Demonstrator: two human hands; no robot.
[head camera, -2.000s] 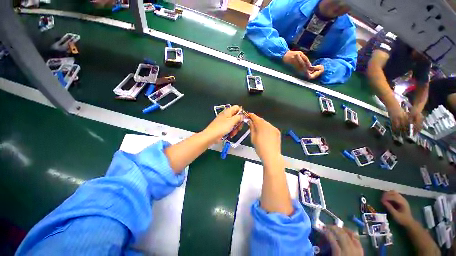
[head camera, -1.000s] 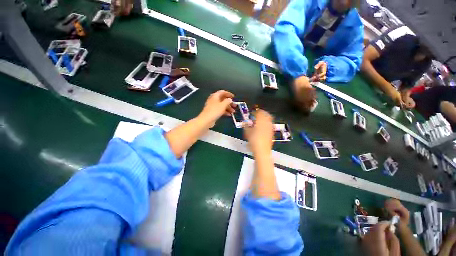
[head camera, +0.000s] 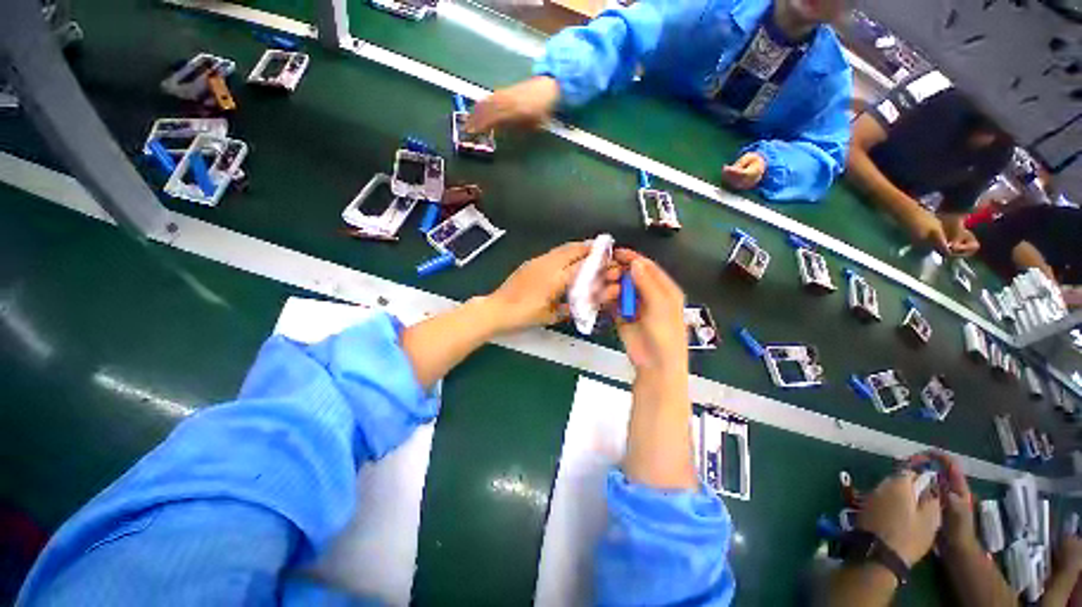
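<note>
My left hand (head camera: 548, 285) grips a white housing (head camera: 587, 285), turned edge-on, above the near rail of the belt. My right hand (head camera: 655, 311) is at the housing's right side and holds a blue battery (head camera: 628, 296) upright in its fingers. Whether a wire joins the two is too blurred to tell. Another unit (head camera: 701, 327) lies on the belt, partly hidden behind my right hand.
More units with blue batteries lie on the dark green belt (head camera: 534, 196). A white frame (head camera: 724, 455) lies right of my right forearm. White mats (head camera: 356, 522) lie under my forearms. A person opposite reaches over the belt; other hands work at the lower right.
The housing, earlier seen face-on, is now edge-on between my hands, and a blue battery shows in my right fingers. The person opposite has reached to a unit at the upper left. Belt units have shifted right.
</note>
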